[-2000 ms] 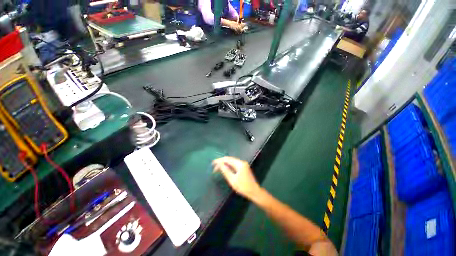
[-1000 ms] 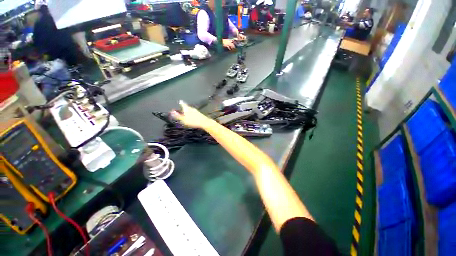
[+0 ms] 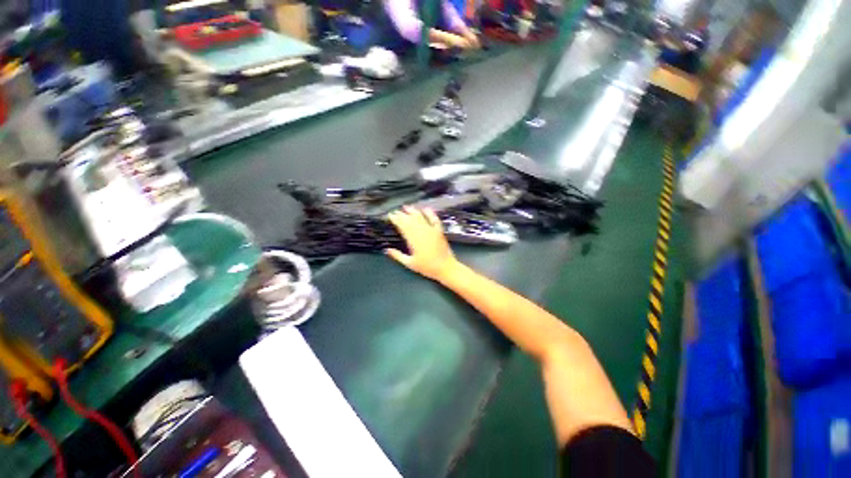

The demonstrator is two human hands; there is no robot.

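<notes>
My right hand [image 3: 422, 245] reaches in from the lower right, palm down. Its fingertips are on or just over a pile of black cords [image 3: 341, 229], with thumb and fingers apart. Nothing shows held in it. Several open units [image 3: 481, 231] with grey shells and boards lie in the pile, to the right of the hand. The frame is blurred, so contact with the cords is hard to judge. My left hand is not in view.
A white power strip [image 3: 313, 401] lies nearest me, beside a coiled white cable [image 3: 285, 291] and dark-red box [image 3: 229, 448]. Yellow-edged multimeters [image 3: 51, 299] stand at left. More units [image 3: 446, 114] lie farther along the bench. Blue bins [image 3: 793, 280] stand at right. Another person's hands [image 3: 453, 39] are across the bench.
My right hand first went from the bare bench out to the left end of the cord pile. It has since moved right and nearer, to the middle of the pile. The view has shifted.
</notes>
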